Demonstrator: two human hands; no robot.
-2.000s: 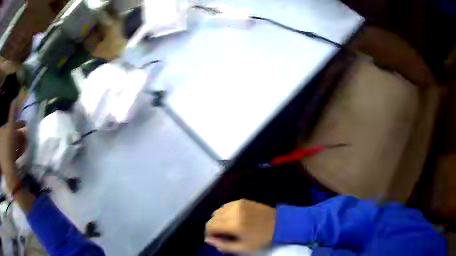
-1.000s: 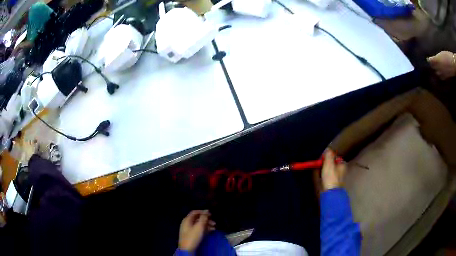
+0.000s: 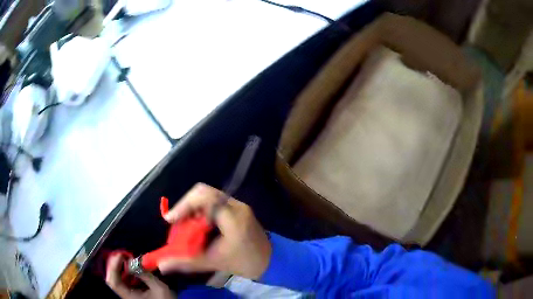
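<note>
The red power screwdriver [image 3: 182, 240] lies in my right hand [image 3: 236, 233], below the table edge. A blurred thin dark shaft points up and right from it. A metal fitting joins its lower left end to the red coiled hose [image 3: 130, 279]. My left hand [image 3: 137, 283] is at the bottom, closed round the hose beside the fitting; its lower part is cut off by the frame edge.
A white-topped table [image 3: 169, 70] runs along the left, with white security cameras [image 3: 79, 67] and black leads on it. A large open carton [image 3: 286, 169] with a flat tan divider [image 3: 380, 146] inside stands at the right.
The screwdriver has come from over the carton to close in front of me, in my right hand. My left hand has moved to the hose fitting. The view has turned.
</note>
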